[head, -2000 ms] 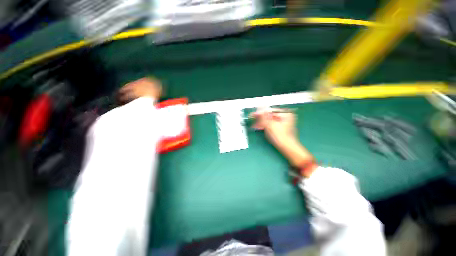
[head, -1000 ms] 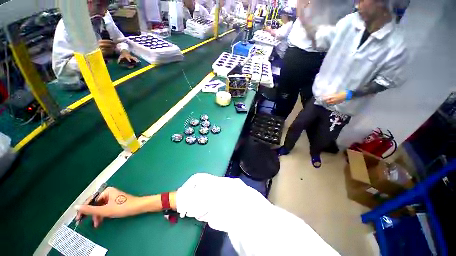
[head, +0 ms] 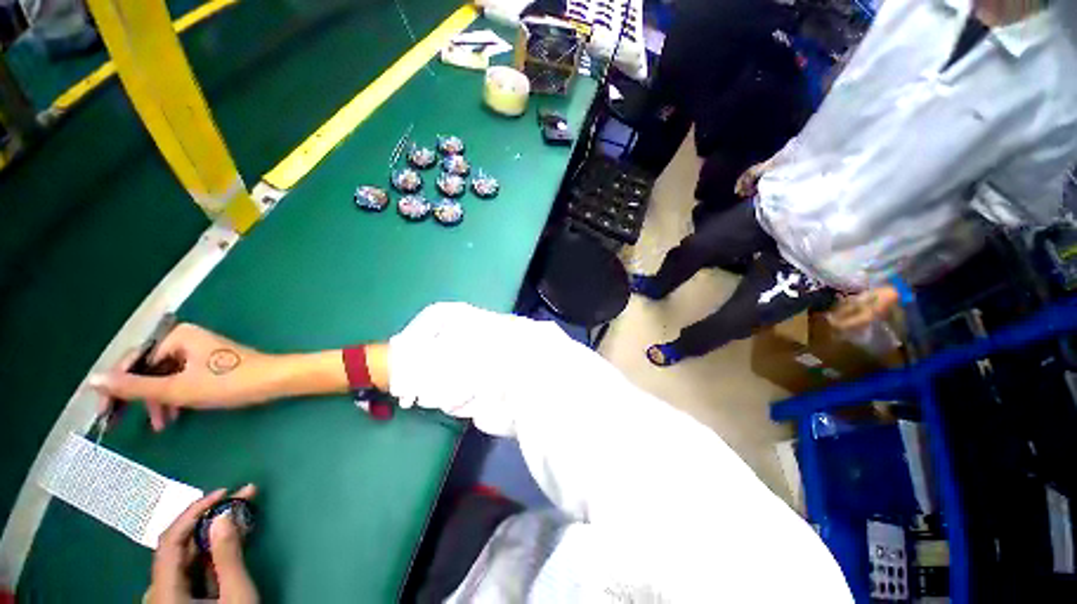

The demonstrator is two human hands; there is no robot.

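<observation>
My right hand (head: 177,372) holds dark tweezers (head: 147,354) like a pen. Their tips point down at the upper end of the white label sheet (head: 112,486), which lies flat on the green bench. My left hand (head: 195,560) is at the bottom edge, cut off at the wrist. It holds a dark round module (head: 224,522) between thumb and fingers, beside the lower end of the sheet. A loose cluster of several similar round modules (head: 449,184) lies further along the bench.
A pale yellow roll (head: 506,90) and a box-shaped fan-like unit (head: 550,54) stand at the bench's far end. A yellow post (head: 177,118) rises from the bench edge. A stool (head: 583,283) and a person in a white smock (head: 898,130) are to the right. A blue frame (head: 874,383) is nearby.
The view has tilted down. My left hand has come into view at the bottom, holding a module. My right hand still holds the tweezers by the sheet's upper end. The standing person's arm is lower.
</observation>
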